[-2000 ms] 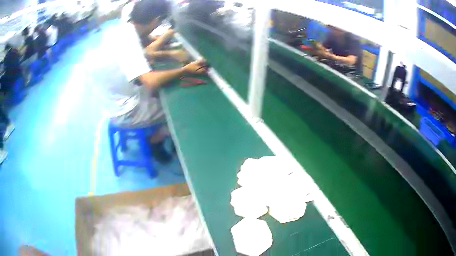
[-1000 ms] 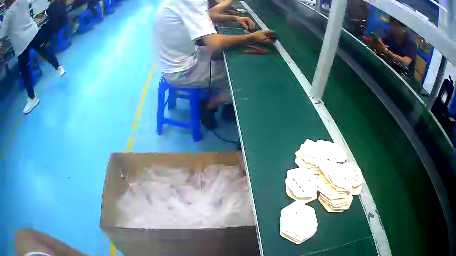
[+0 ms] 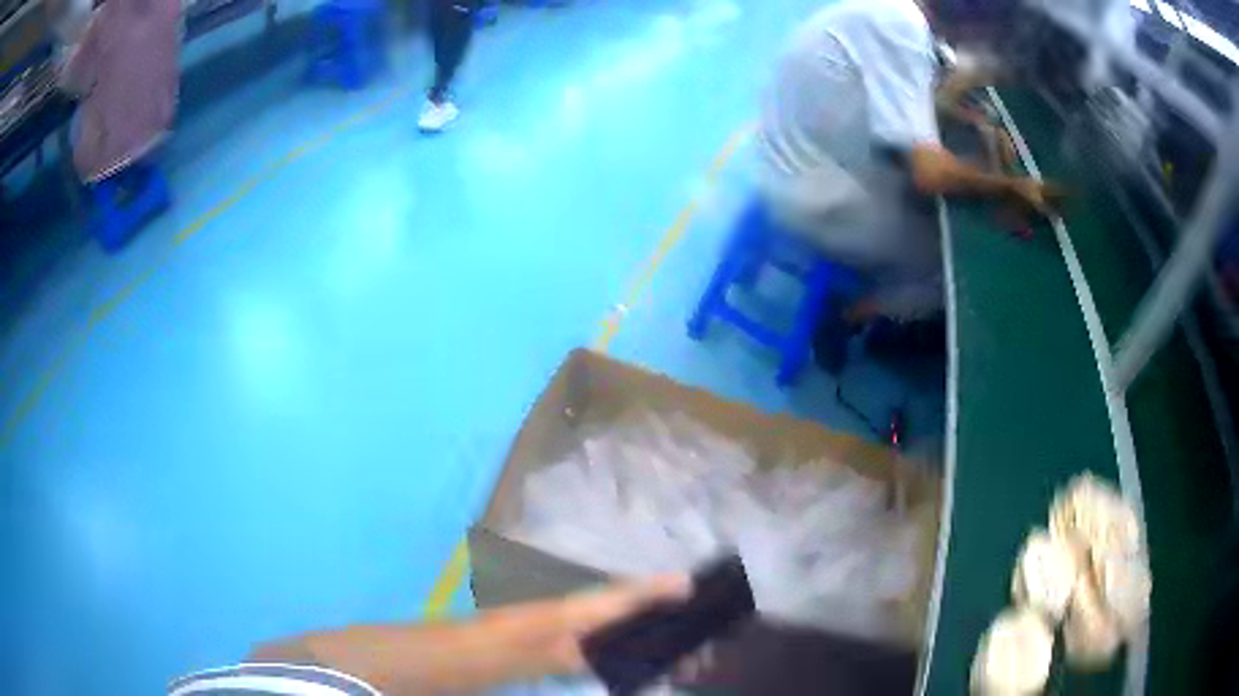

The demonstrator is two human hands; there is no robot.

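Note:
My left hand (image 3: 618, 609) reaches in from the lower left, blurred, and holds a dark flat object that looks like a smartphone (image 3: 673, 623) over the near side of the cardboard box. Its screen face cannot be made out. My right hand is not in view. Stacks of cream-white hexagonal covers (image 3: 1046, 575) lie on the dark green bench top (image 3: 1012, 394) at the lower right, blurred, beside the pale rail.
An open cardboard box (image 3: 537, 449) with whitish crumpled film (image 3: 666, 496) stands beside the bench. A seated worker (image 3: 849, 136) on a blue stool (image 3: 761, 292) reaches over the bench ahead. Other people and stools are at the upper left. The green conveyor is at right.
The view has swung left, so bench, covers and box appear farther right. My left hand has come in over the box with the dark object. The walking person now shows only by the legs.

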